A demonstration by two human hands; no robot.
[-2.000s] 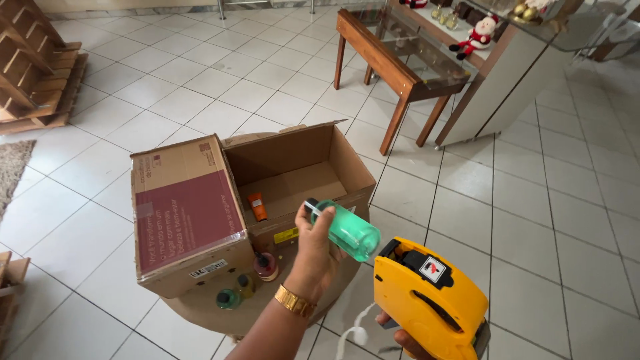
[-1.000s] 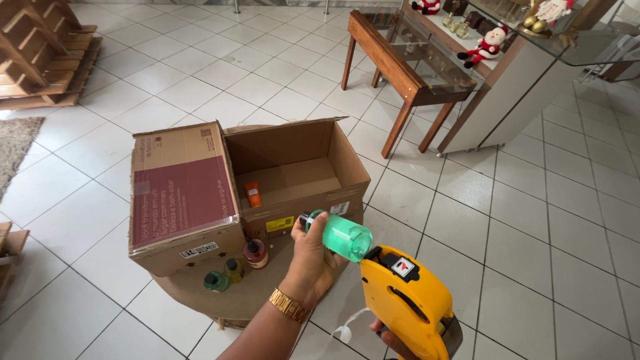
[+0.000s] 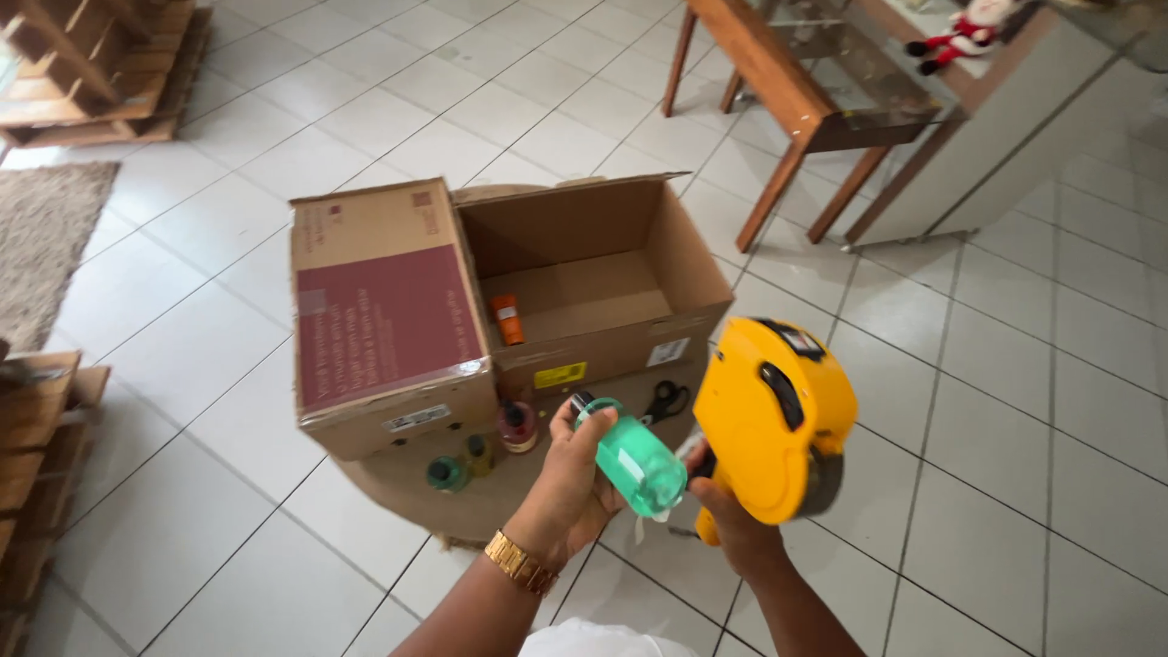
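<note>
My left hand (image 3: 575,474), with a gold watch on its wrist, grips a green bottle (image 3: 639,461) with a black cap near the cap end. The bottle is tilted, its base toward my right hand (image 3: 744,525). That hand holds a yellow price labeler (image 3: 771,420) by its handle, close beside the bottle; a strip of whitish paper shows between them. Behind stands an open cardboard box (image 3: 630,338) with an orange tube (image 3: 506,319) inside. Black scissors (image 3: 666,401) lie in front of the box. A pink bottle (image 3: 517,427), a yellowish bottle (image 3: 477,454) and a green bottle (image 3: 446,474) stand at the left.
A closed cardboard box (image 3: 383,319) adjoins the open one on a round table (image 3: 392,493). A wooden table with a glass top (image 3: 803,119) stands at the upper right beside a display case. Wooden pallets (image 3: 119,109) and a rug (image 3: 55,237) are at the left.
The labeler has turned and risen to the right of the bottle, and more of my right hand shows. The green bottle's base points further down than before. The scissors now show.
</note>
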